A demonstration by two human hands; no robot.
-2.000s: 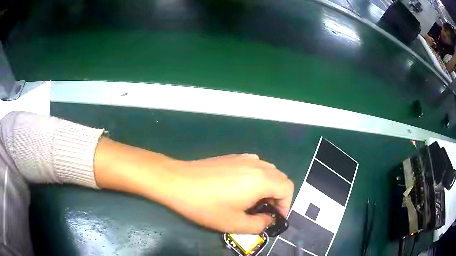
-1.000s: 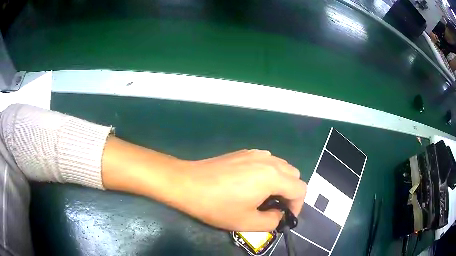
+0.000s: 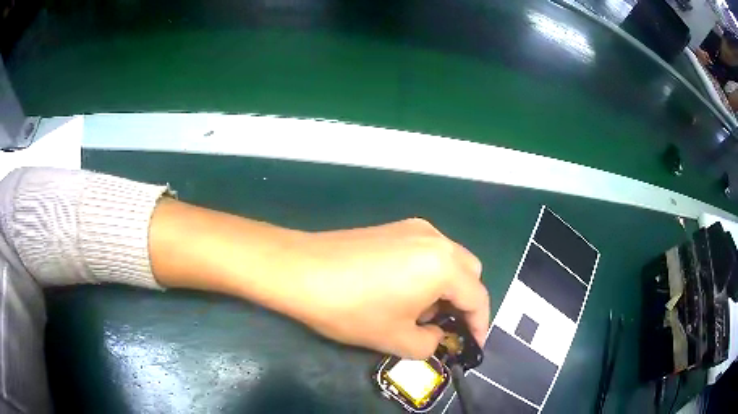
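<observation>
My left hand (image 3: 380, 283) pinches a small black shell (image 3: 463, 344) between thumb and fingers. The shell is beside an opened watch unit (image 3: 414, 382) with a pale rim and a yellow-edged pale inside, at the bottom centre. A thin dark tool end reaches up to the shell from the bottom edge; what holds it is out of the picture. My right hand is not in view. The adhesive sheet (image 3: 553, 279), with large black rectangles and a small black patch on a white area, lies right of the hand.
Dark tweezers (image 3: 608, 356) lie right of the sheet. A taped black box (image 3: 688, 307) stands at the right edge. A white rail (image 3: 348, 147) separates the bench from the green conveyor belt (image 3: 324, 73). Dark units are on the belt at right. Part of a person shows top right.
My left hand has lifted slightly and tilted the black shell, so more of the watch unit's inside shows. The dark tool end, seen a second ago, is still at the shell.
</observation>
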